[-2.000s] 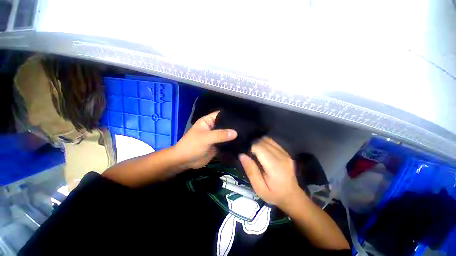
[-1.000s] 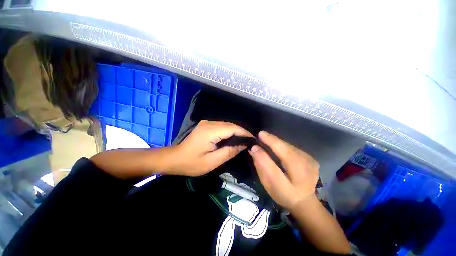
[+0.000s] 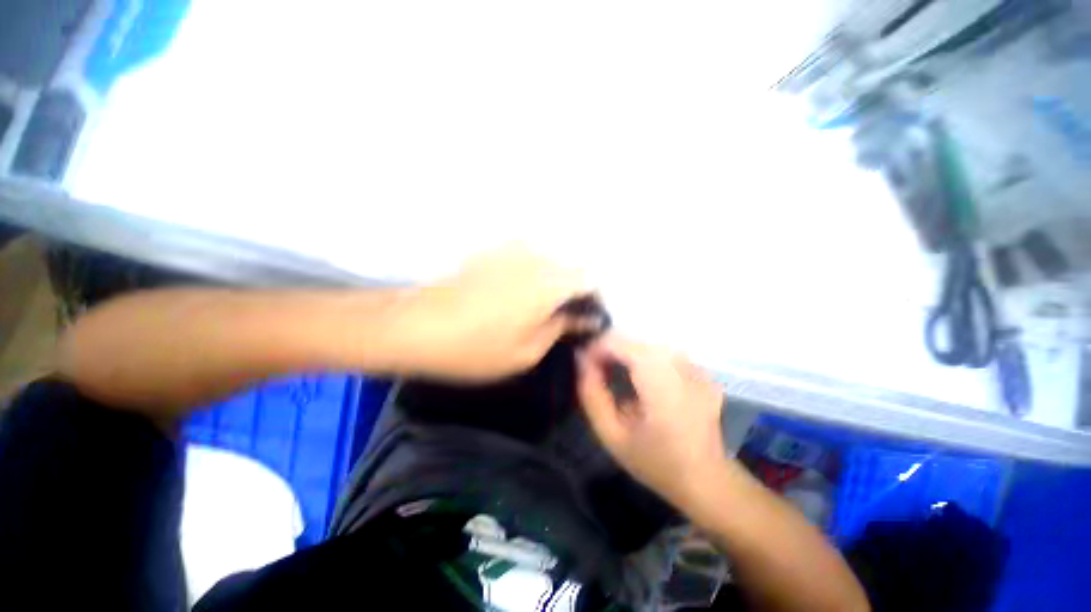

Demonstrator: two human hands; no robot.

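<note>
My left hand [image 3: 497, 317] and my right hand [image 3: 656, 412] meet at the front edge of the white table, both blurred. A small black fabric piece [image 3: 585, 316] is pinched between their fingertips. My left hand is closed on it from the left, and my right hand's thumb and fingers touch it from the right. Most of the piece is hidden by the fingers, and its outline is hard to tell from the dark lap below.
White table edge [image 3: 861, 412] runs across in front. Black-handled scissors [image 3: 961, 313] and blurred machine parts [image 3: 915, 167] lie at right. A blue crate [image 3: 269, 418] and white curved sheet [image 3: 237, 514] are lower left. A dark fabric clump [image 3: 933, 556] lies at another blue crate, lower right.
The view has shifted, showing more tabletop with the scissors. Both hands have come up from the lap to the table edge, still holding the black piece.
</note>
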